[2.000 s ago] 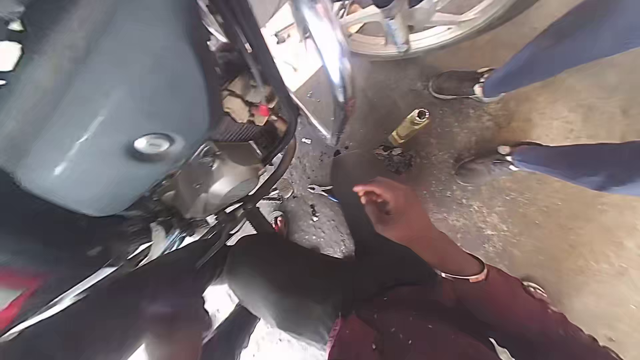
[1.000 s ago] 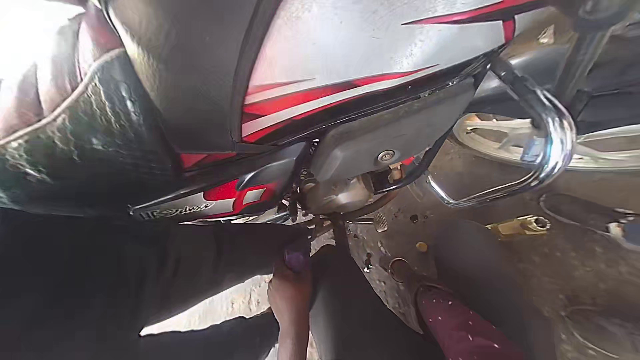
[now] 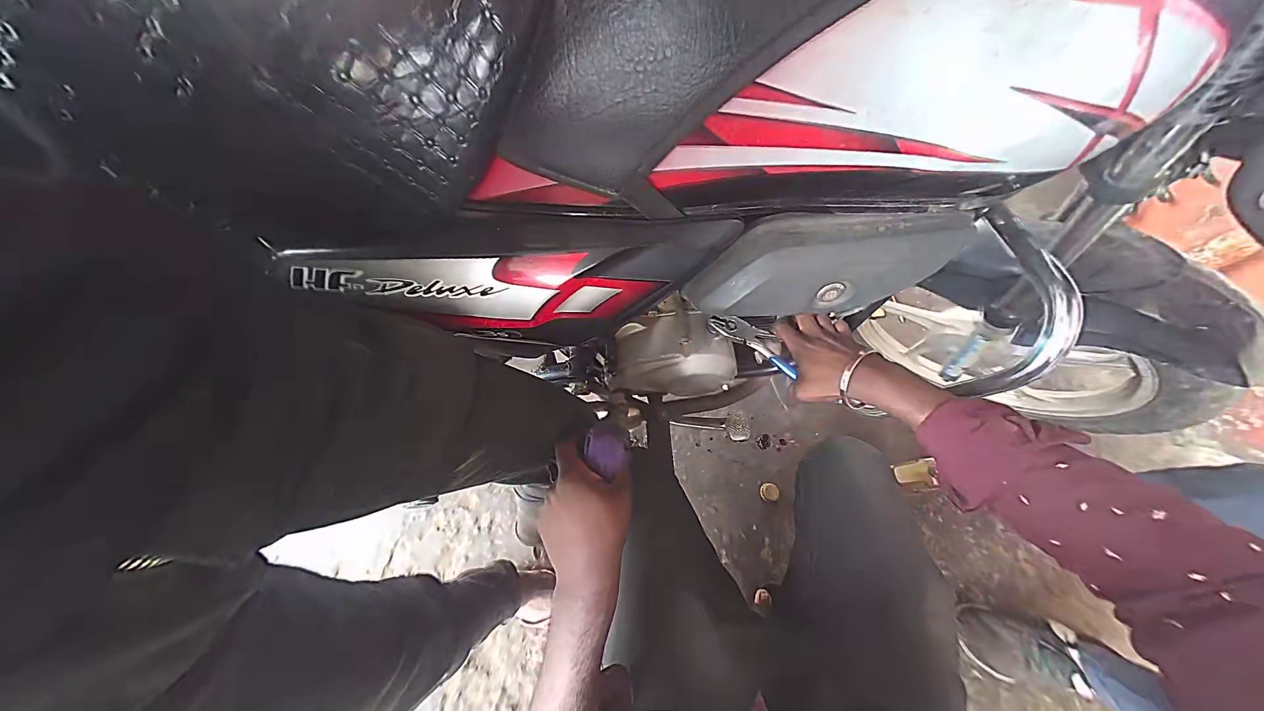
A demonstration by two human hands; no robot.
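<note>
My left hand (image 3: 588, 518) is closed around a purple object (image 3: 605, 454), whose kind I cannot tell, below the motorcycle's engine cover (image 3: 675, 352). My right hand (image 3: 820, 357), with a bangle at the wrist, holds metal pliers (image 3: 755, 344) with a blue grip. The jaws point left and overlap the upper right of the engine cover; whether they touch it I cannot tell. Just above the pliers is the grey lower side panel (image 3: 829, 259) with its round lock. A foot pedal (image 3: 737, 426) sticks out below the engine.
The chrome crash guard (image 3: 1062, 316) and front wheel (image 3: 1116, 380) are at the right. A yellowish container (image 3: 915, 475) and a small round cap (image 3: 769, 491) lie on the ground. Another person's dark-clothed leg (image 3: 346, 622) is at the lower left; a blue-trousered leg (image 3: 1210, 494) is at the right.
My right hand, seen empty two seconds ago, now holds pliers at the engine. The left hand still has the purple object, as one second ago. The view has shifted strongly.
</note>
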